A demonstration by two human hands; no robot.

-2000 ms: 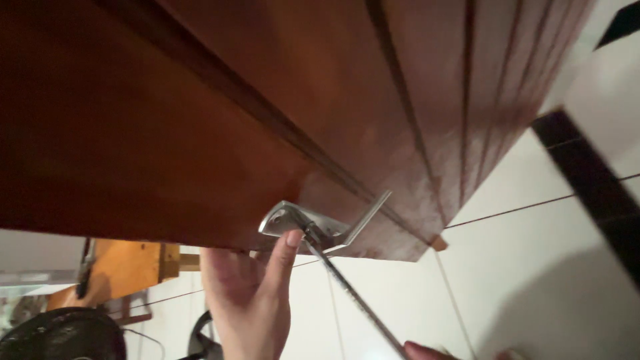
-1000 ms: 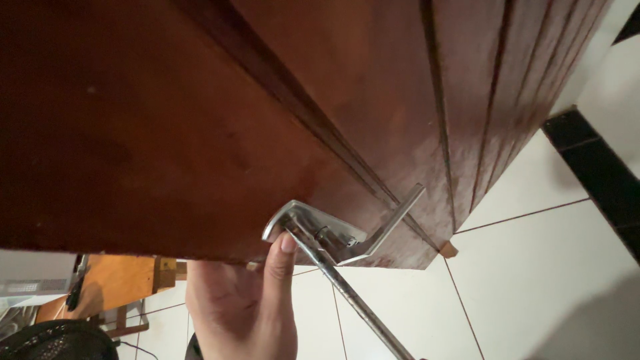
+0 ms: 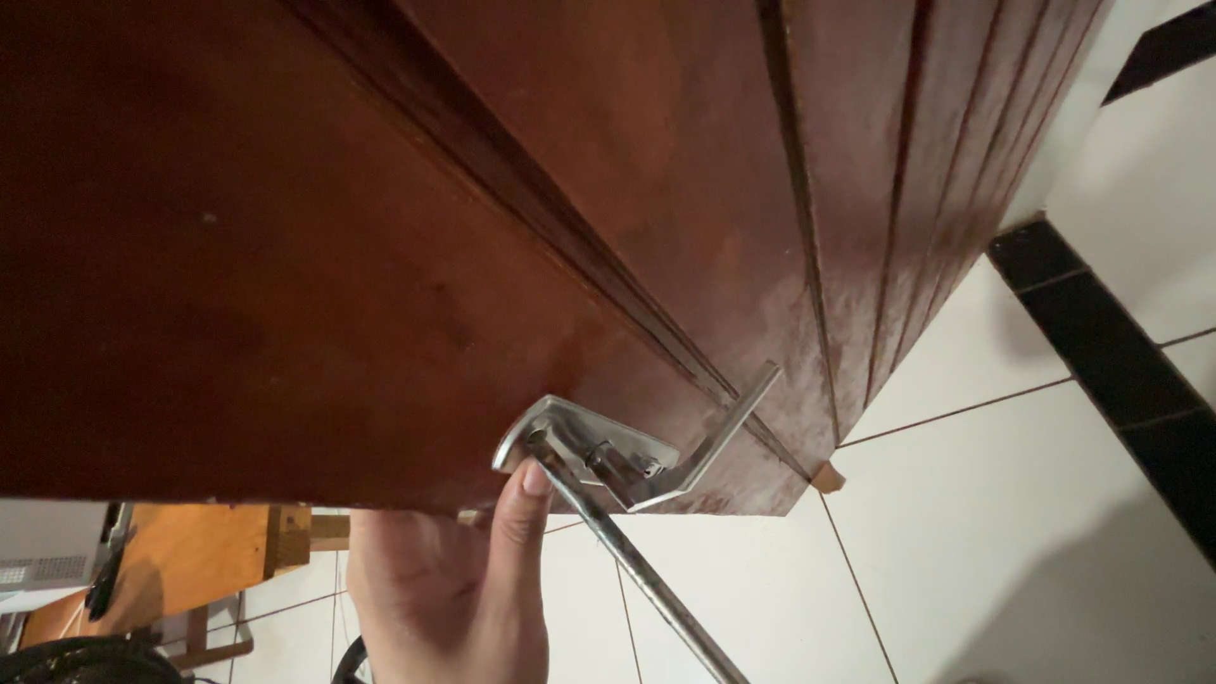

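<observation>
A metal lever door handle [image 3: 703,456] with its backplate [image 3: 570,427] lies against the face of a reddish-brown wooden door [image 3: 532,237], near its edge. My left hand [image 3: 446,589] grips the door's edge, the thumb at the backplate's rim and the tip of the rod; the other fingers are hidden behind the door. A long metal shaft, seemingly a screwdriver's [image 3: 646,579], slants from the upper end of the backplate to the bottom of the view. Its grip is out of view, and so is my right hand.
White floor tiles [image 3: 931,522] with a black tile strip [image 3: 1102,313] lie beyond the door. An orange-brown wooden table [image 3: 199,556] with a pale device stands at the lower left. A small brown piece [image 3: 827,477] shows at the door's far corner.
Fingers of my right hand, seen at the bottom two seconds ago, have left the view. My left thumb stays by the backplate and the shaft still meets it. The view has moved somewhat.
</observation>
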